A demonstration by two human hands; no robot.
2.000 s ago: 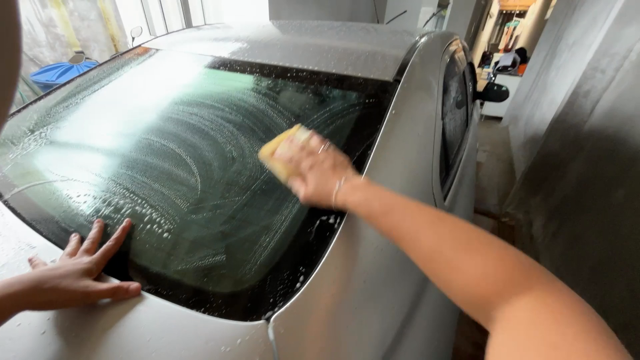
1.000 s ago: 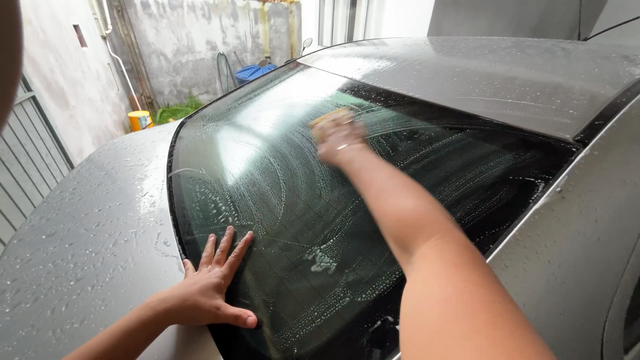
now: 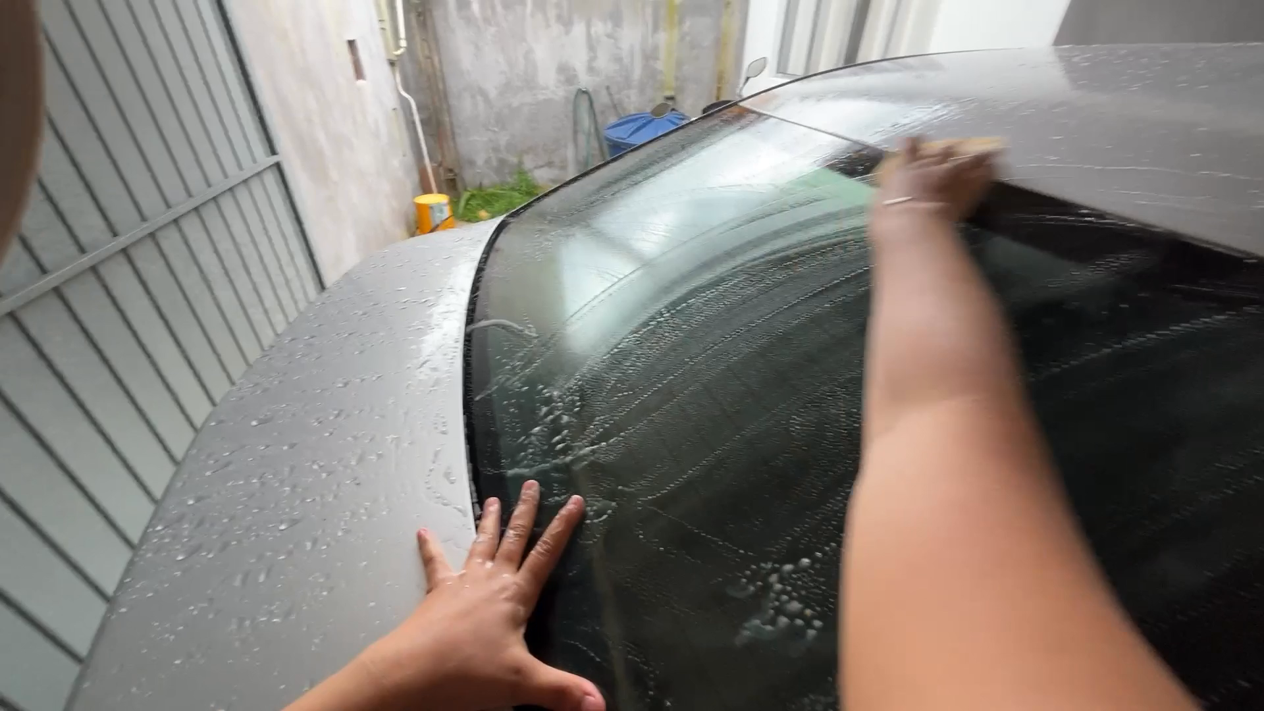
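Observation:
My right hand [image 3: 933,178], blurred, presses a yellowish sponge [image 3: 978,148] near the top edge of the car's rear window, where the glass meets the silver roof [image 3: 1145,118]. My left hand [image 3: 494,602] lies spread at the lower edge of the window, its fingers across the seam between the trunk lid and the glass, holding nothing. Curved streaks of water drops and a patch of suds [image 3: 785,597] mark the dark rear window glass [image 3: 731,474]. Water beads cover the silver trunk lid [image 3: 286,464].
A barred metal gate [image 3: 128,247] stands at the left. Behind the car are a weathered wall [image 3: 513,79], a blue lidded container [image 3: 642,128], a yellow bucket [image 3: 433,212], a coiled hose [image 3: 588,123] and a white pipe [image 3: 420,128].
My right hand has moved with the sponge from the middle of the glass to its top edge by the roof. My left hand stays spread at the lower edge. The view has swung left.

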